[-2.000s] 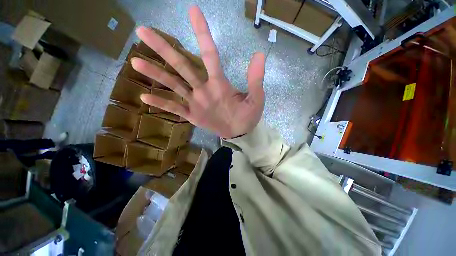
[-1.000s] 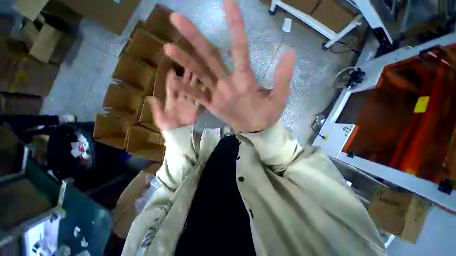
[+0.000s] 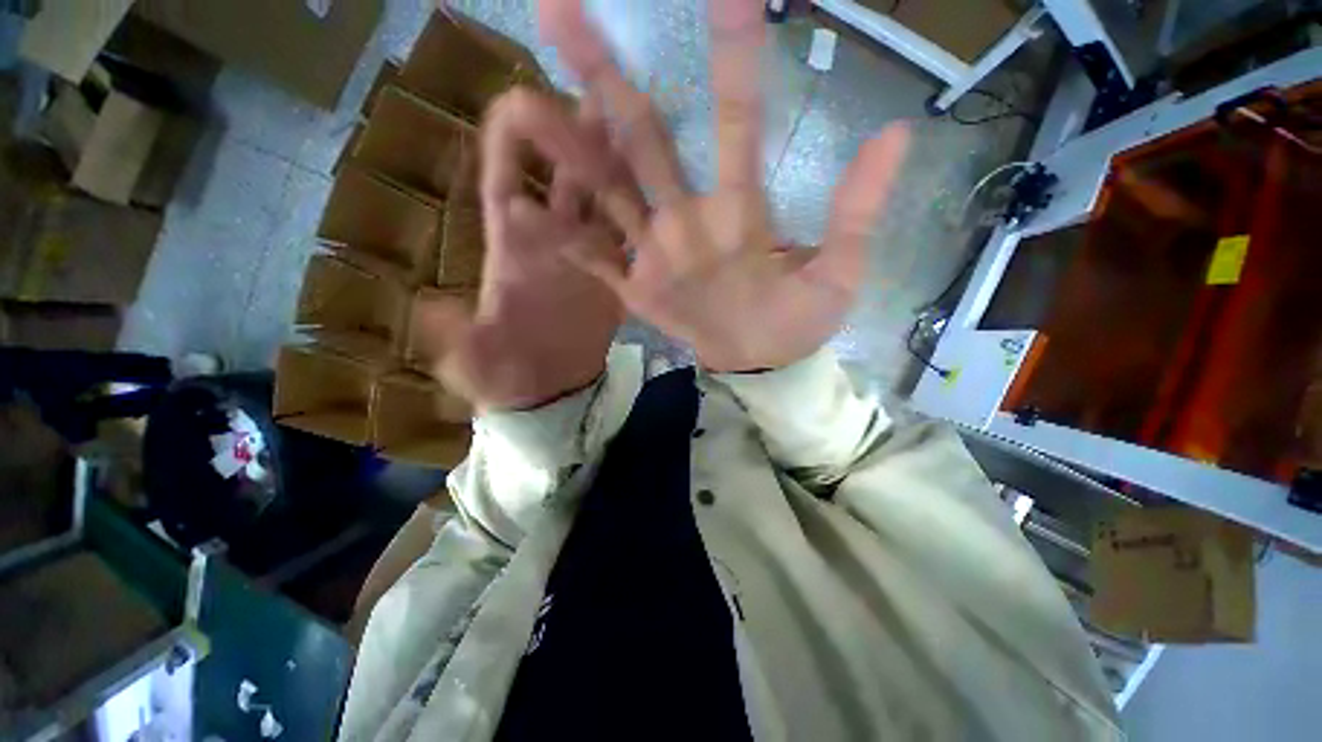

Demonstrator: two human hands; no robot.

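My left hand (image 3: pixel 537 268) is raised in front of me, blurred, empty, with its fingers apart and partly behind the other hand. My right hand (image 3: pixel 732 247) is raised beside it, palm towards the camera, fingers spread and empty; its fingertips reach the top edge of the picture. Open small cartons (image 3: pixel 380 225) stand in a tight grid on the floor behind my left hand, partly hidden by it. A printed carton (image 3: pixel 1171 576) lies on the roller conveyor (image 3: pixel 1047 534) at the lower right.
A white machine with orange see-through doors (image 3: pixel 1160 341) stands at the right. A black waste bin (image 3: pixel 177 486) with scraps and a green worktable (image 3: pixel 283 638) are at the lower left. Large cartons (image 3: pixel 268 44) lie at the upper left. A white-framed stand (image 3: pixel 928 58) is at the top right.
My left hand has come into view and risen beside my right hand, which has moved right. The printed carton has appeared on the conveyor and moved farther out from beside the machine.
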